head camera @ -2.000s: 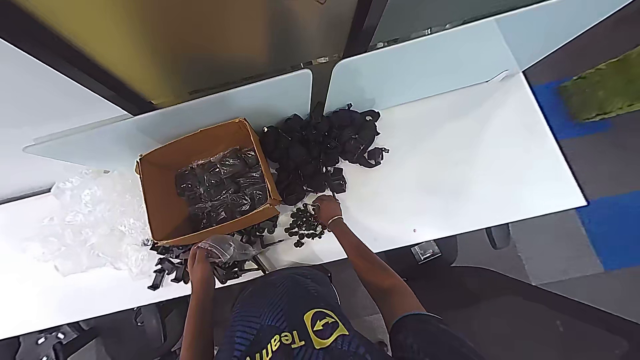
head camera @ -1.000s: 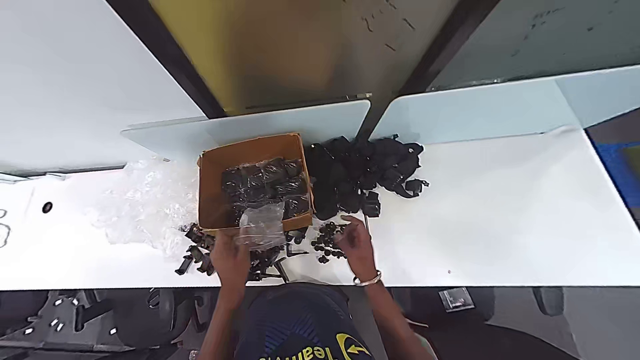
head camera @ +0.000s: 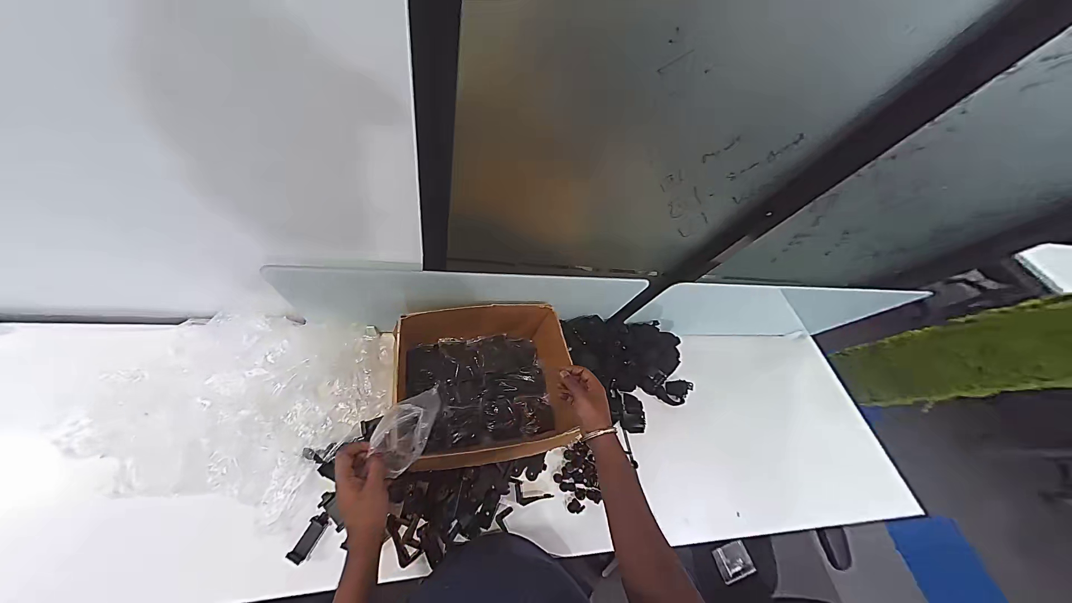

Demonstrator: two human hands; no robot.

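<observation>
A clear plastic bag point(head camera: 405, 431) is pinched in my left hand point(head camera: 363, 481), over the front left corner of an open cardboard box point(head camera: 486, 456). Inside the box lie rows of black items wrapped in clear plastic point(head camera: 477, 389). My right hand point(head camera: 586, 395) is at the box's right wall, its fingers bent; whether a small thing is between them cannot be told. Black plastic parts point(head camera: 444, 511) lie in front of the box. Small black knob-like pieces point(head camera: 578, 477) are below my right wrist. Behind it sits a heap of black items point(head camera: 628, 352).
Crumpled clear plastic bags point(head camera: 226, 410) cover the white table point(head camera: 754, 452) left of the box. A low translucent partition point(head camera: 461, 289) stands behind the box, before glass panels with dark frames. A chair and a green strip are beyond the table's front and right edges.
My right hand has moved from the small black pieces up to the box's right wall. The clear bag stays in my left hand. The view has shifted.
</observation>
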